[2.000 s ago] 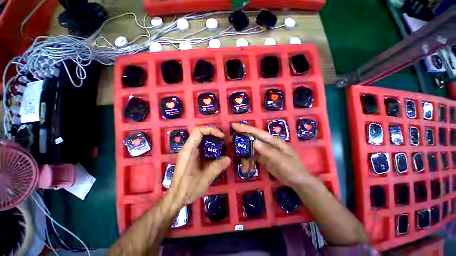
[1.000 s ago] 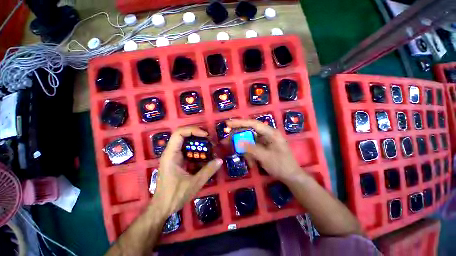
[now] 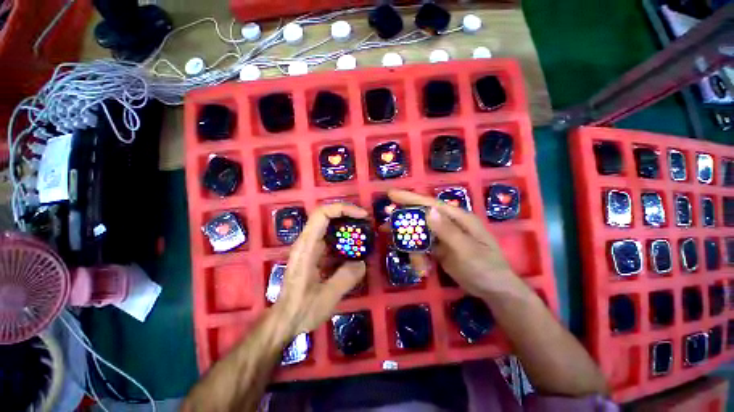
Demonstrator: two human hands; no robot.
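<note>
My left hand point(image 3: 310, 269) is bare and holds a smartwatch body point(image 3: 351, 241) between thumb and fingers, its dark screen lit with coloured app dots. My right hand point(image 3: 467, 249) holds a second smartwatch body point(image 3: 411, 228), also lit with coloured app dots. Both are held side by side just above the red foam tray point(image 3: 229, 287). Other watch bodies sit in the tray's pockets. Some show a red heart, such as the watch point(image 3: 336, 162) in the second row; the back row is dark. My hands hide some middle pockets.
A second foam tray point(image 3: 575, 209) with watches stands at the right. White charging pucks point(image 3: 341, 30) and cables lie behind the main tray. A black box point(image 3: 113, 185), a cable bundle point(image 3: 72, 88) and a pink fan point(image 3: 36, 278) are at the left. A metal post point(image 3: 660, 76) is at the upper right.
Both held watches now show coloured app dots; one second ago the left showed rows of icons and the right a blue screen. Two heart screens in the second row have gone dark. The camera view has shifted.
</note>
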